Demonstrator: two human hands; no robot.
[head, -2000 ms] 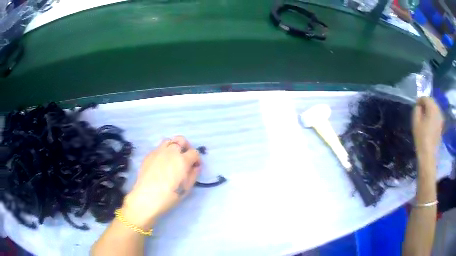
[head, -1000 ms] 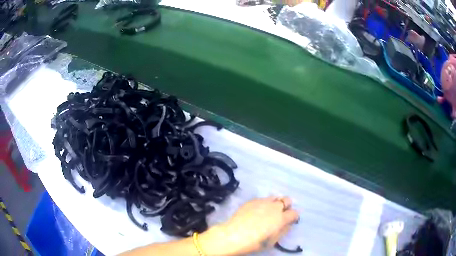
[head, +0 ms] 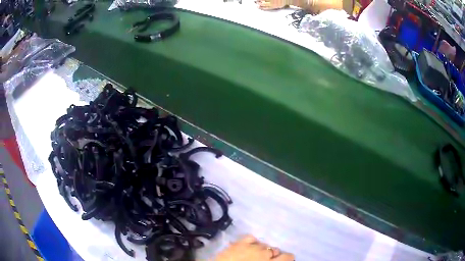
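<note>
A large tangled heap of black C-shaped yokes point(head: 135, 178) lies on the white foam sheet point(head: 285, 214) at the left. My left hand point(head: 252, 251) is at the bottom edge, just right of the heap's lower end. Only its back and a ringed finger show; the fingertips and anything in them are cut off. My right hand is out of the picture.
The green conveyor belt point(head: 244, 97) runs diagonally behind the sheet. It carries black headbands at the upper left point(head: 158, 28) and far right point(head: 449, 168). Clear plastic point(head: 41, 56) lies far left; a bag point(head: 352, 48) and blue tray point(head: 438, 84) are across the belt.
The view has shifted, so my left hand sits lower and is more cut off. The yoke seen at its fingers, the hammer and the right-hand pile have left the picture. My right hand left it earlier.
</note>
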